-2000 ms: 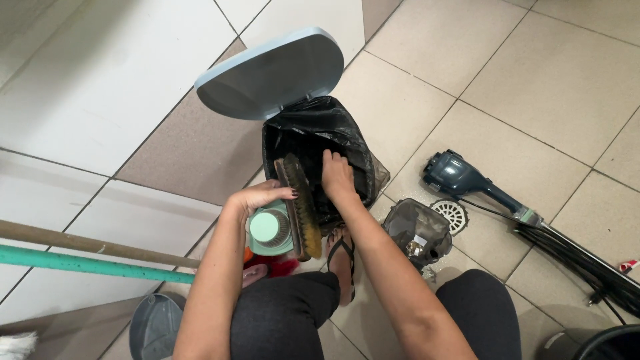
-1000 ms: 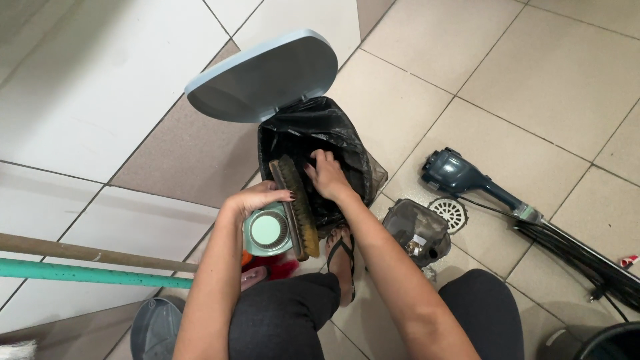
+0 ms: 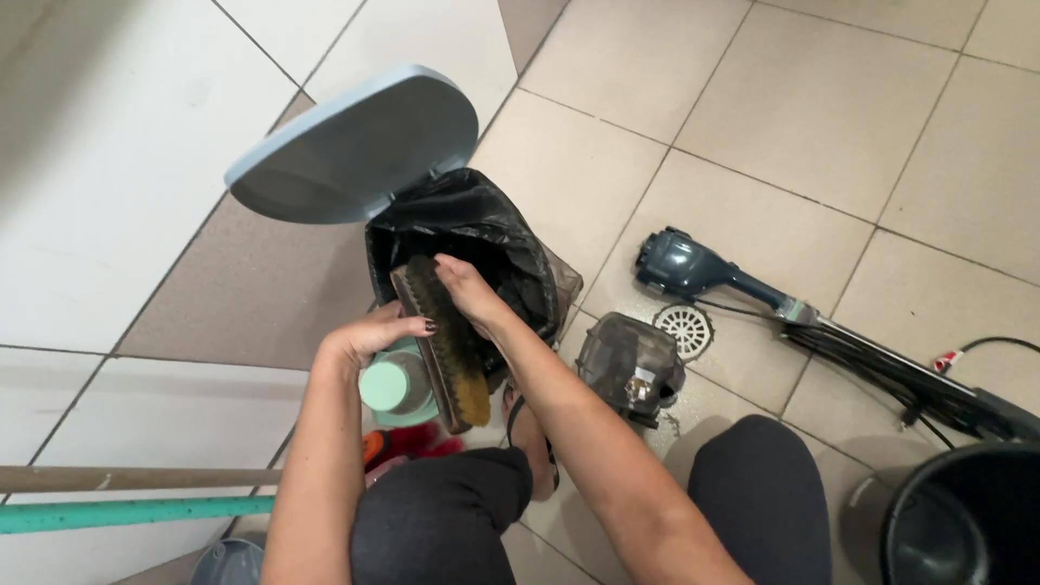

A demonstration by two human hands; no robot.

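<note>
My left hand (image 3: pixel 378 329) grips the back of a brush head (image 3: pixel 443 349) with dark bristles that turn yellowish at the near end. The brush is tilted over the mouth of a trash bin lined with a black plastic bag (image 3: pixel 508 211). At the bristles' upper end is my right hand (image 3: pixel 467 288), its fingertips against or just beside them; whether they pinch anything is hidden. The bin's grey-blue lid (image 3: pixel 366 146) stands raised. Under my left hand is a mint-green container (image 3: pixel 386 387).
Right of the bin lie a translucent dust container (image 3: pixel 630 366), a round floor drain cover (image 3: pixel 684 331) and a stick vacuum cleaner (image 3: pixel 691 268) with its cable. A black bucket (image 3: pixel 894 528) stands near right. Two poles (image 3: pixel 146 479) cross at left, above a grey bucket (image 3: pixel 231 562).
My right hand has moved from the bag's opening towards the upper end of the brush bristles. My left hand keeps its hold on the brush.
</note>
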